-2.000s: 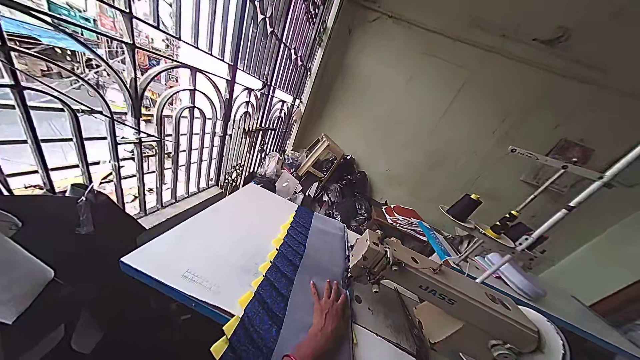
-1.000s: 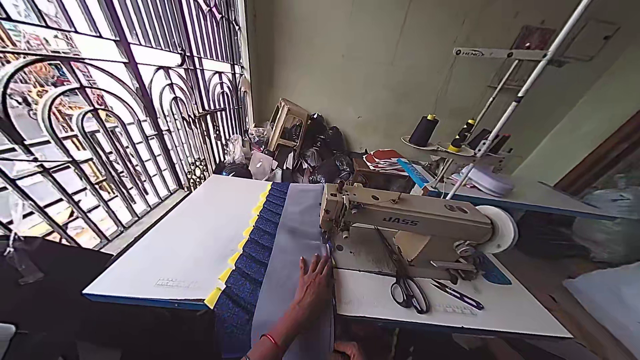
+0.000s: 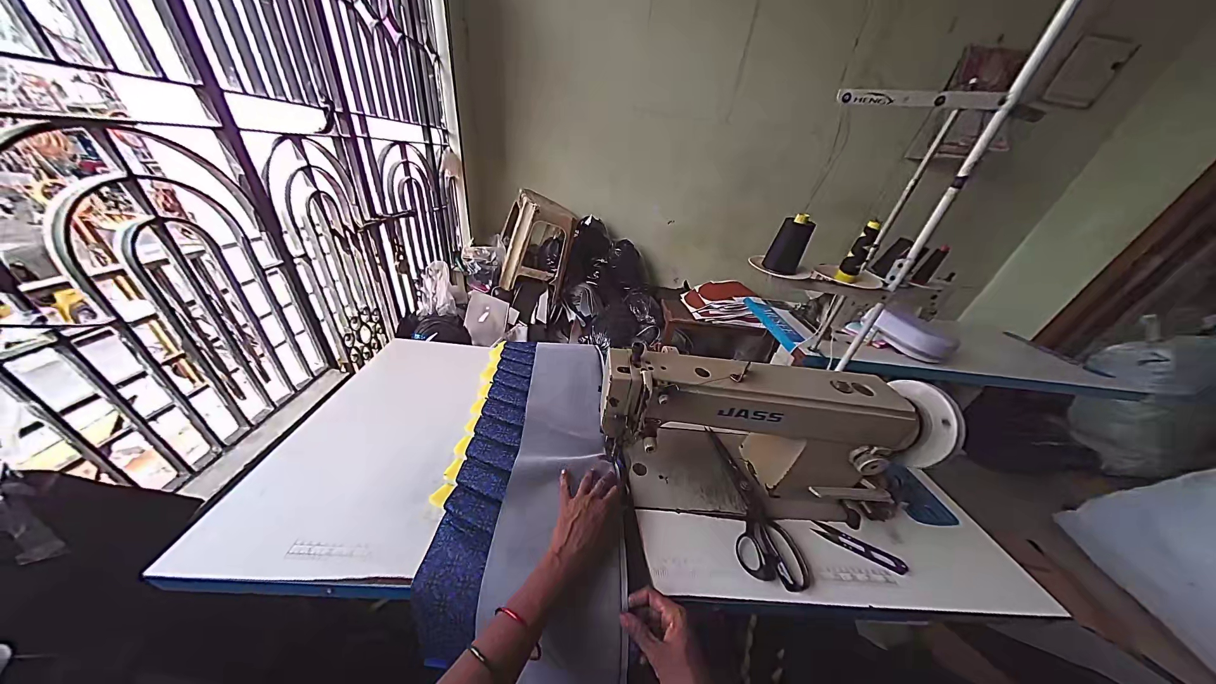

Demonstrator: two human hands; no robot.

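Grey fabric [image 3: 560, 399] with a pleated blue patterned strip [image 3: 480, 475] and yellow edging [image 3: 465, 432] lies over the sewing machine table [image 3: 313, 475] and hangs off its front edge. Flat on the grey fabric, just in front of the needle area, rests my left hand [image 3: 581, 518], fingers slightly spread. My right hand [image 3: 665, 632] pinches the fabric's right edge at the table's front, thumb and finger together. The JASS sewing machine [image 3: 779, 399] stands to the right, the fabric's right edge running by its presser foot.
Black-handled scissors [image 3: 760, 522] and thread snips [image 3: 860, 546] lie right of the fabric. Thread cones [image 3: 790, 245] stand on a rack behind the machine. A metal window grille [image 3: 237, 209] runs along the left. Black bags [image 3: 608, 285] and a wooden stool [image 3: 537, 237] are piled by the wall.
My right hand has come into fuller view at the fabric's edge; one second ago only part of it showed. The view has turned and levelled. My left hand remains on the grey fabric.
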